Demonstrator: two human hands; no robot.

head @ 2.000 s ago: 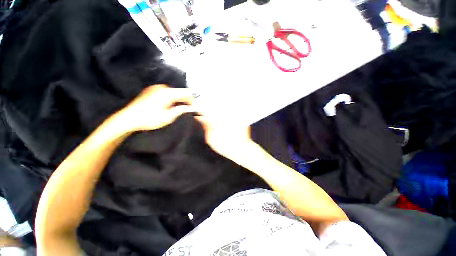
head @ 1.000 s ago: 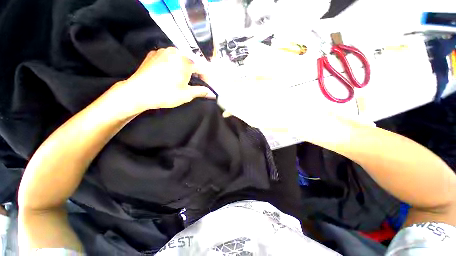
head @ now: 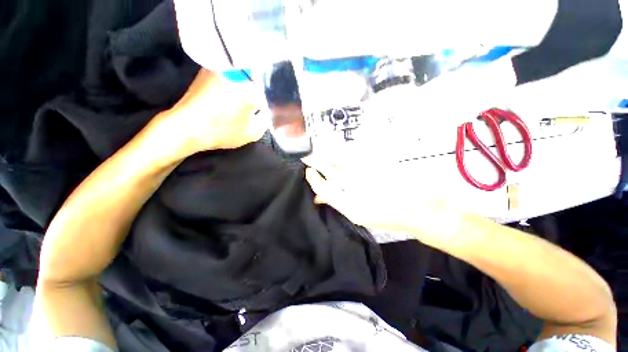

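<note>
The black garment [head: 227,220] lies left of and below the needle area and hangs over the table's front edge onto my lap. My left hand [head: 224,113] holds its upper edge beside the chrome guard [head: 286,103]; the guard partly hides the fingertips. My right hand [head: 348,196] pinches the garment's right edge just below the guard, palm down and washed out by glare. The metal needle area [head: 341,118] is right of the guard. I cannot tell if cloth is under the presser foot.
Red-handled scissors [head: 493,148] lie on the white table [head: 427,182] right of the needle area. A small brown tab [head: 513,196] lies below them and a thin yellowish tool [head: 568,120] to their right. A black cloth strip [head: 568,41] hangs over the machine head [head: 427,24].
The view has shifted, showing more of the machine head. Both hands first moved apart from close together, the right one going right; now they hold the garment near the guard.
</note>
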